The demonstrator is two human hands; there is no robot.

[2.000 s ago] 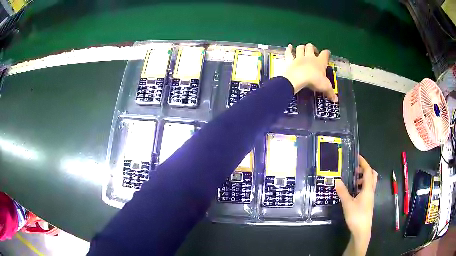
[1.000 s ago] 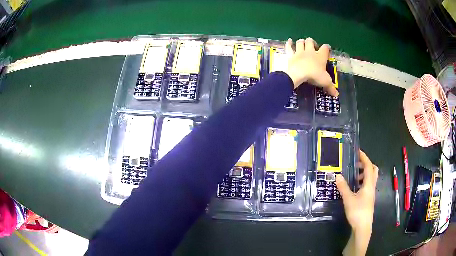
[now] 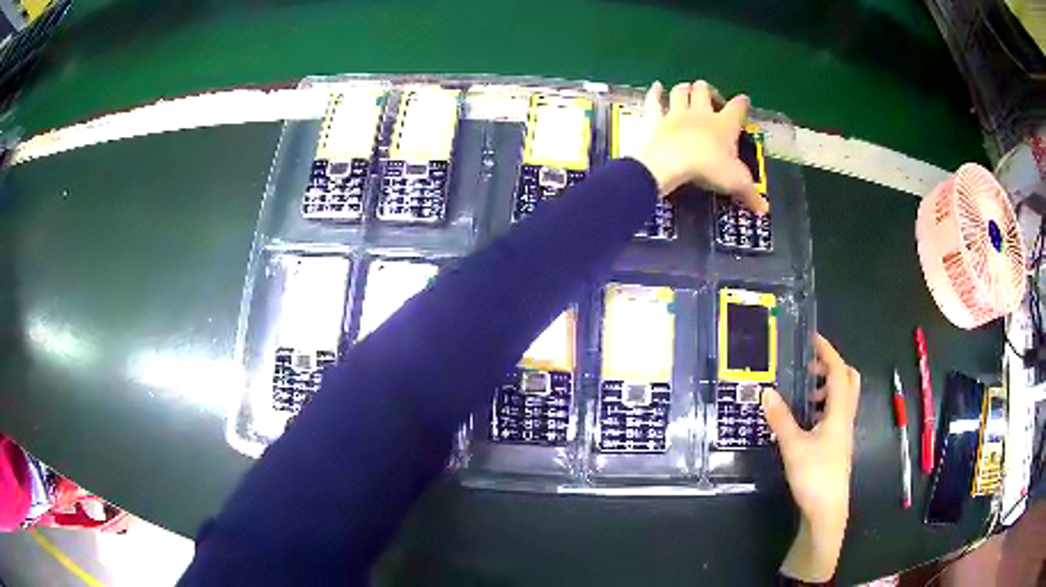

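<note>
A clear blister tray (image 3: 488,243) holds several keypad phones face up. Most screens are white. The lower-right phone (image 3: 747,335) has a dark screen, and the upper-right phone (image 3: 746,226) shows a dark part of its screen. My left hand (image 3: 702,143) reaches across the tray, fingers spread over the two upper-right phones, thumb by the upper-right phone's keypad. My right hand (image 3: 817,436) is at the tray's right edge, thumb on the lower-right phone beside its keys, fingers around the edge, partly hidden. My left sleeve covers parts of the middle phones.
A green conveyor belt (image 3: 516,40) with a pale edge runs behind the tray. At right are a pink fan (image 3: 970,247), a red pen (image 3: 924,401), a red-and-white pen (image 3: 902,441), a dark device (image 3: 954,447) and a yellow-framed item (image 3: 989,441). Red cloth shows at lower left.
The whole view has shifted slightly, so the tray, hands and fan all appear higher. Both hands keep nearly the same places on the tray and phones.
</note>
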